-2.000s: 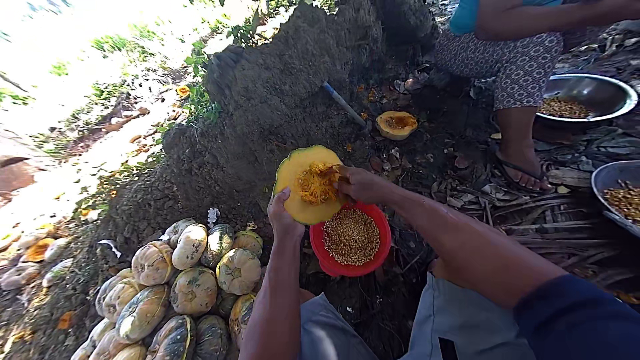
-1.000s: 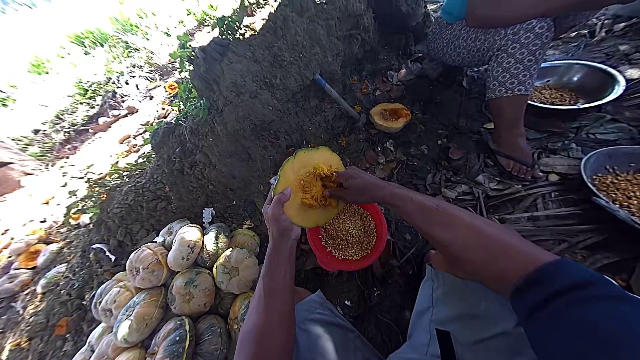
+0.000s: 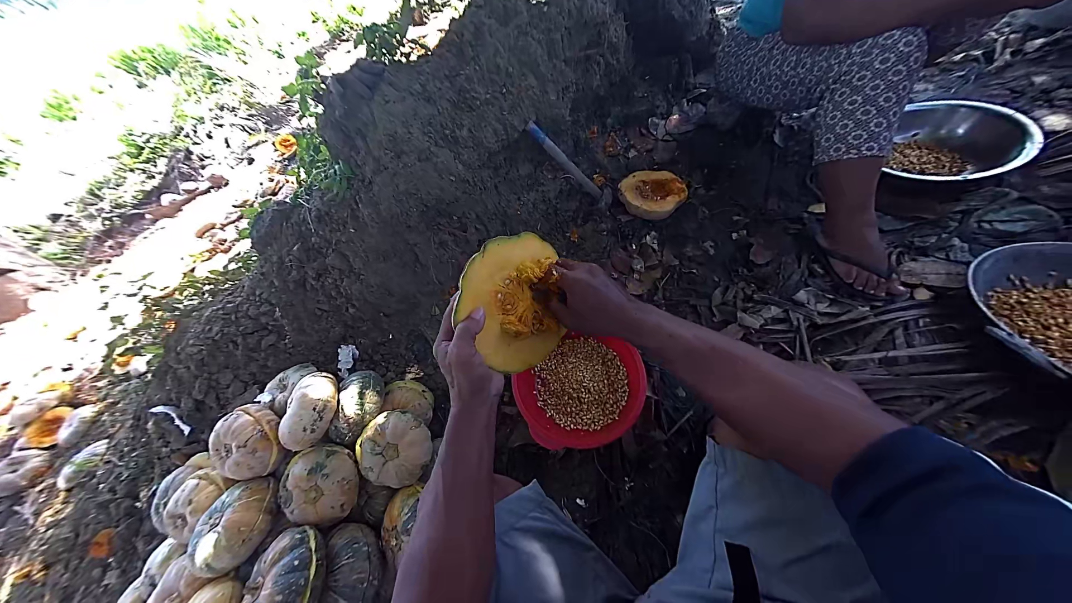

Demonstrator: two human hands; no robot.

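My left hand [image 3: 467, 356] grips the rim of a halved pumpkin [image 3: 494, 331], its cut yellow face turned toward me, thumb on the flesh. The fingers of my right hand [image 3: 586, 297] are in the orange, stringy pulp at its centre; whether they pinch any pulp or seeds is hidden. Directly below, a red plastic bowl [image 3: 638, 389] holds many pale seeds [image 3: 582, 385] and stands on the ground between my knees. Beyond it lies another pumpkin half [image 3: 653, 194], cut side up and hollowed in the middle, near a blue-ended stick-like tool [image 3: 563, 159].
Whole pumpkins [image 3: 318, 484] are piled at lower left. An earthen mound [image 3: 469, 109] rises ahead. At right, another person's sandalled foot [image 3: 863, 260] rests near a metal basin [image 3: 1034, 134] and a second basin [image 3: 976, 289], both with seeds. Dry leaves and fronds cover the ground there.
My right fingers have shifted slightly within the pulp. The pumpkin half stays in my left hand above the red bowl.
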